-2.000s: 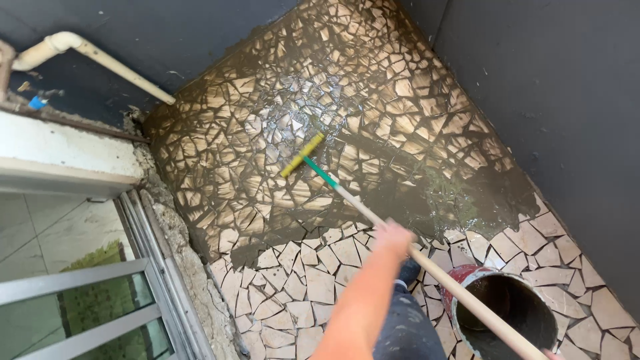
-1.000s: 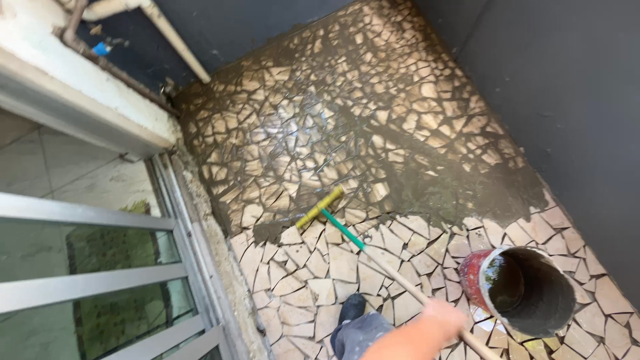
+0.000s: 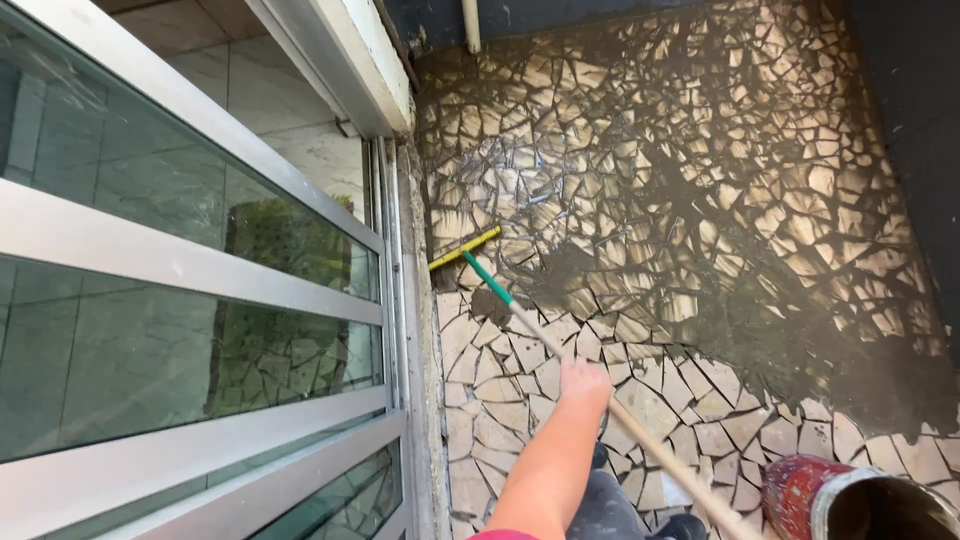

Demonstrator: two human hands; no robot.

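My left hand (image 3: 585, 384) is closed around the wooden pole (image 3: 660, 454) of a floor squeegee. The squeegee's yellow head (image 3: 465, 248), joined to the pole by a green socket (image 3: 489, 278), rests on the floor at the left edge, beside the door track. Wet grey-brown grout (image 3: 795, 360) covers the upper part of the broken-tile floor and fills its joints. Nearer me, the pale tile pieces (image 3: 495, 390) have dark joints without that coating. The pole runs out of view at the bottom right; my right hand is out of view.
A red and white bucket (image 3: 806, 491), partly cut off, stands at the bottom right. The metal-framed glass door (image 3: 202, 232) and its track (image 3: 401, 300) border the left. Dark walls (image 3: 907, 120) stand at the right and back, with a pipe (image 3: 471, 26) at the top. My shoes are below.
The squeegee head has moved to the floor's left edge by the door track. My right hand, partly visible two seconds ago, has left view. The view has swung left.
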